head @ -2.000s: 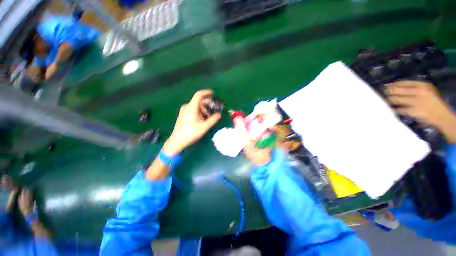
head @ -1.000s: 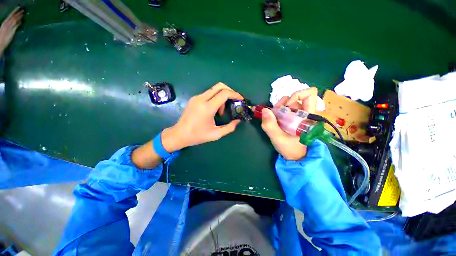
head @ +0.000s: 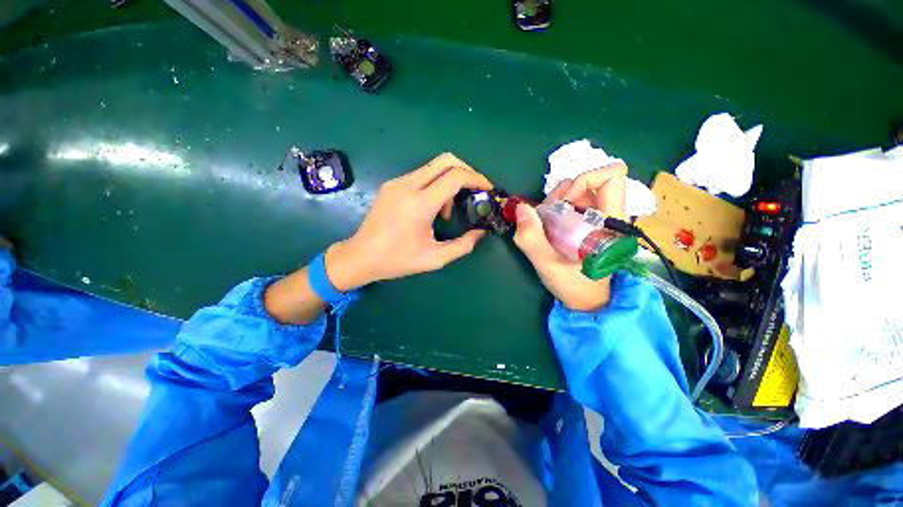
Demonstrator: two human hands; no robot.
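Observation:
My left hand (head: 411, 223), with a blue wrist strap (head: 324, 278), holds a small black assembly (head: 479, 210) between thumb and fingers above the green worktop (head: 436, 322). My right hand (head: 571, 243) holds the glue syringe (head: 567, 230) like a pen. Its red front end is at the right side of the assembly; the needle tip itself is too small to make out. A green cap (head: 610, 256) sits on the syringe's rear, with a clear air hose (head: 701, 315) running from it. A crumpled white tissue (head: 582, 164) lies behind my right hand.
Other black assemblies lie at the left (head: 325, 171), by the metal post (head: 245, 32) and at the top (head: 533, 13). At right are cardboard (head: 692, 224) with red blobs, another tissue (head: 720, 156), the black glue controller (head: 760, 259) and white paper sheets (head: 853, 287).
Since one second ago, the syringe's front end has come closer to the held assembly, which is turned slightly. The surroundings have shifted a little in view. Two seconds ago the view was wider and blurred.

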